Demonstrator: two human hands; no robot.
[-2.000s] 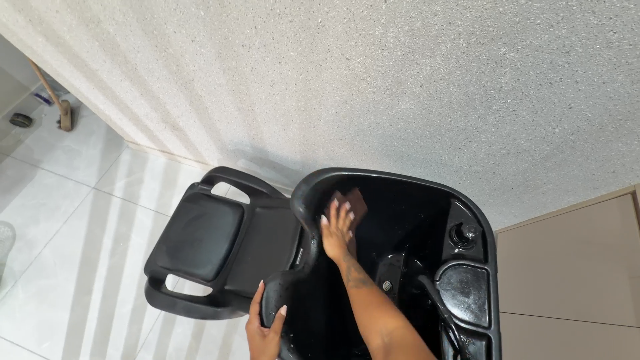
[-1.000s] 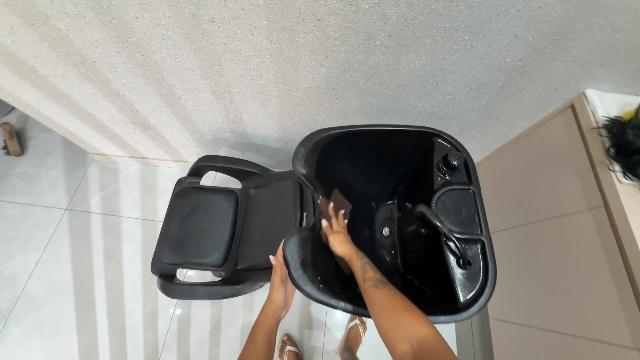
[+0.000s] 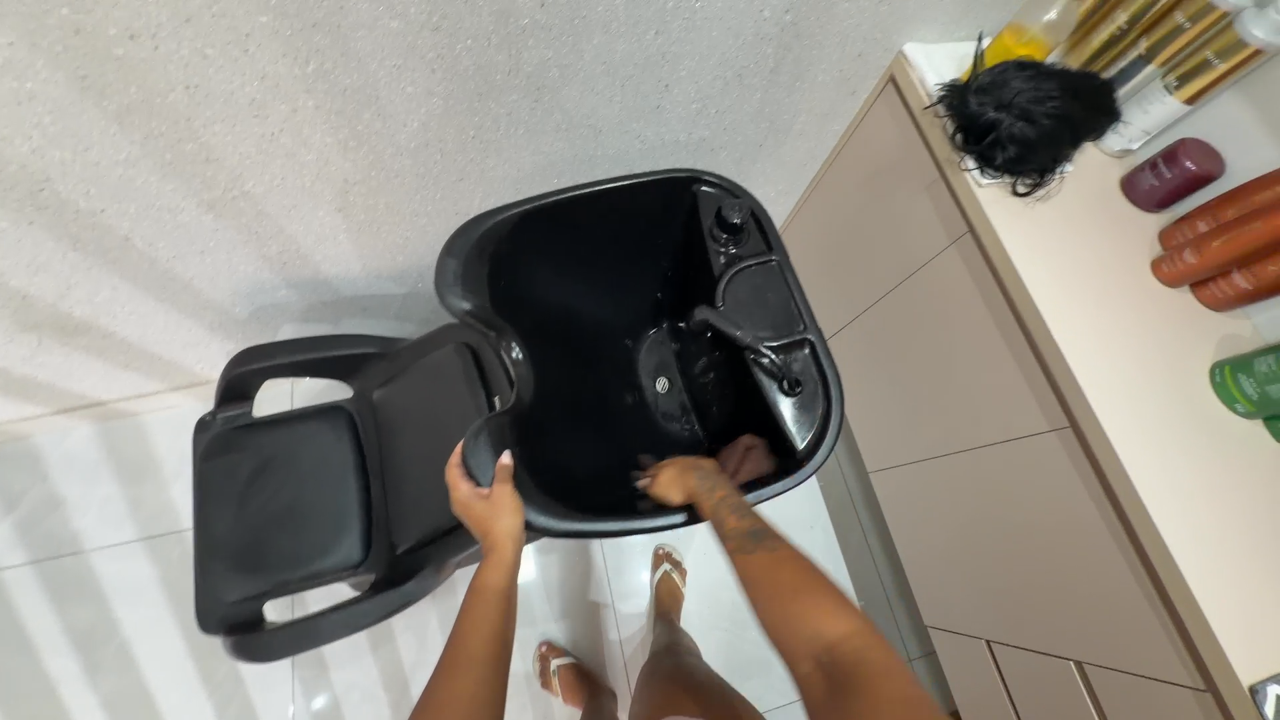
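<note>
A black salon shampoo basin (image 3: 590,300) fills the middle of the view, joined to a black reclining chair (image 3: 285,490) on its left. My left hand (image 3: 487,495) grips the basin's rim beside the neck notch, thumb on top. Inside the bowl, near its front wall, is my right hand (image 3: 682,480), blurred. A brownish-pink cloth (image 3: 746,459) shows just right of that hand; whether the fingers hold it cannot be told. The drain (image 3: 662,384) and the black spray hose and head (image 3: 740,335) lie beyond the hand, with a tap knob (image 3: 733,220) at the back right corner.
A beige cabinet (image 3: 1000,400) stands to the right, its top bearing a black hairpiece (image 3: 1030,120), a maroon bottle (image 3: 1172,175), several orange bottles (image 3: 1225,240) and a green bottle (image 3: 1250,382). A speckled wall (image 3: 350,150) is behind the basin. My feet in sandals (image 3: 665,580) are below.
My right hand has moved from the bowl's left side toward its front right part. My left hand remains at the rim. The view has shifted right, showing more of the cabinet top.
</note>
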